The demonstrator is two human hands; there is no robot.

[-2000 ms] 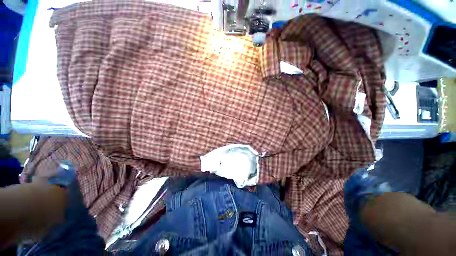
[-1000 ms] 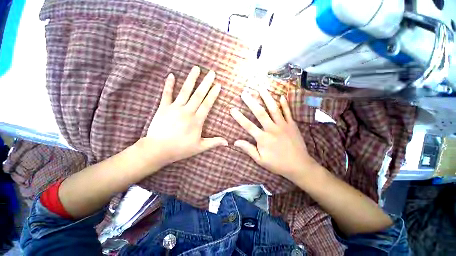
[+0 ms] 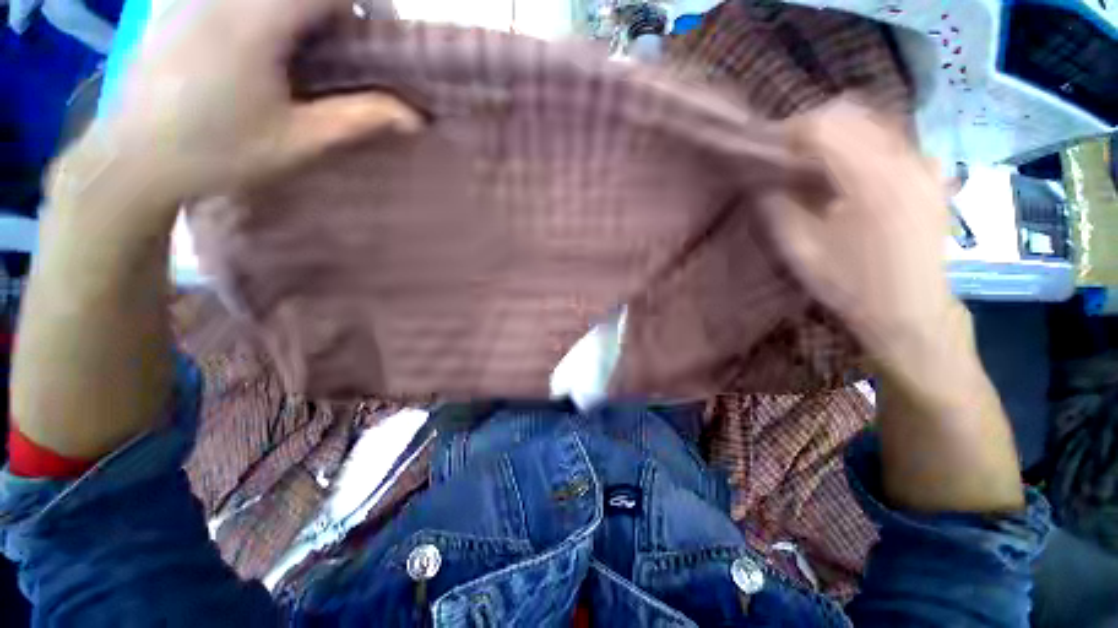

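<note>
The brown-red checked garment piece (image 3: 490, 245) is raised and blurred by motion, stretched between my two hands. My left hand (image 3: 233, 111) grips its upper left edge, with the thumb over the cloth. My right hand (image 3: 858, 209) grips its upper right edge, also blurred. A white piece of backing (image 3: 593, 364) shows at the lower middle of the cloth. More dark checked cloth (image 3: 797, 61) lies behind, below the machine head. Only a small part of the needle area (image 3: 640, 25) shows at the top; the held cloth hides the table in front of it.
The white machine body (image 3: 969, 74) with small red-blue marks is at the upper right. A dark small parts tray (image 3: 1040, 218) sits beside a yellow-tan block (image 3: 1091, 209) at the right edge. Checked cloth with white edges (image 3: 264, 454) lies on the left of my denim-clothed lap (image 3: 527, 503).
My hands were spread flat on the checked piece near the needle. They have moved apart and now grip its upper edge, lifted off the table. The view has shifted, with less of the machine head showing.
</note>
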